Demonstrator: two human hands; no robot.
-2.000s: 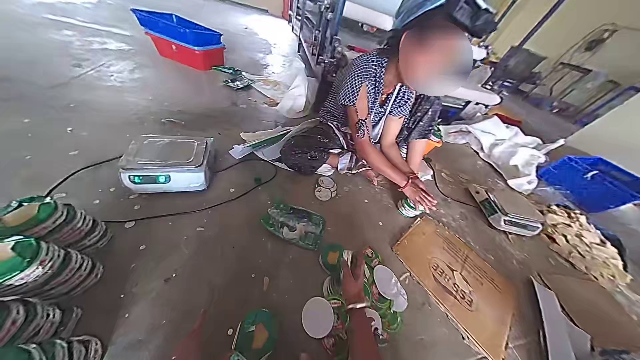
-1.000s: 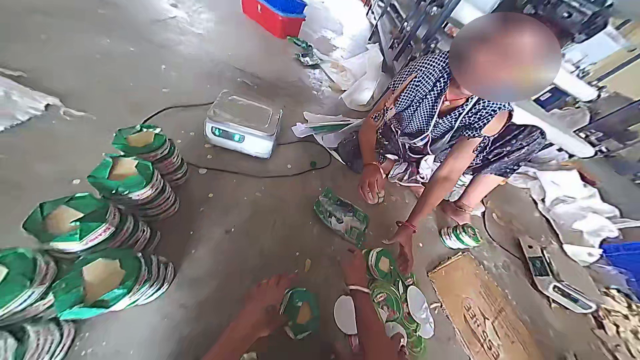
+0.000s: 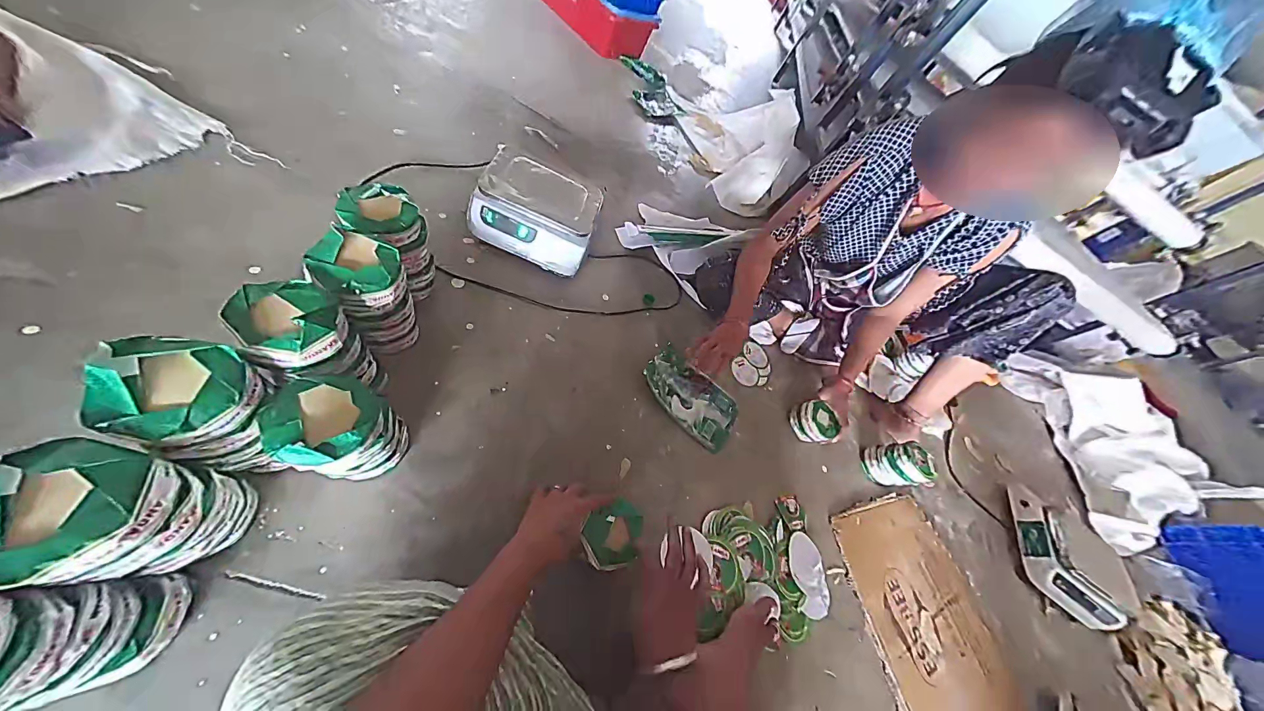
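Observation:
My left hand [image 3: 558, 525] touches the side of a small green-wrapped packet [image 3: 612, 534] on the floor; its grip is unclear. Beside it, my right hand [image 3: 679, 588], with a bracelet at the wrist, reaches over the left edge of a loose pile of round green-and-white printed discs [image 3: 746, 553]. Its fingertips are at some white discs, blurred, so I cannot tell whether it holds any. Beyond lies a crumpled green printed plastic sheet [image 3: 693, 397]. Across from me a seated person has one hand by small white discs [image 3: 750, 364] and the other at a short disc stack [image 3: 816, 422].
Tall stacks of discs with green wrapping [image 3: 170, 390] stand at the left. A digital scale [image 3: 538, 207] with a cable sits ahead, another scale [image 3: 1066, 563] at the right. A flat cardboard piece [image 3: 923, 602], another disc stack [image 3: 899, 464] and a blue crate [image 3: 1220, 583] are also there.
The other person's hand has moved back from the disc pile to a short disc stack. My right hand has shifted to the pile's left edge. The view has swung left since the earliest frame.

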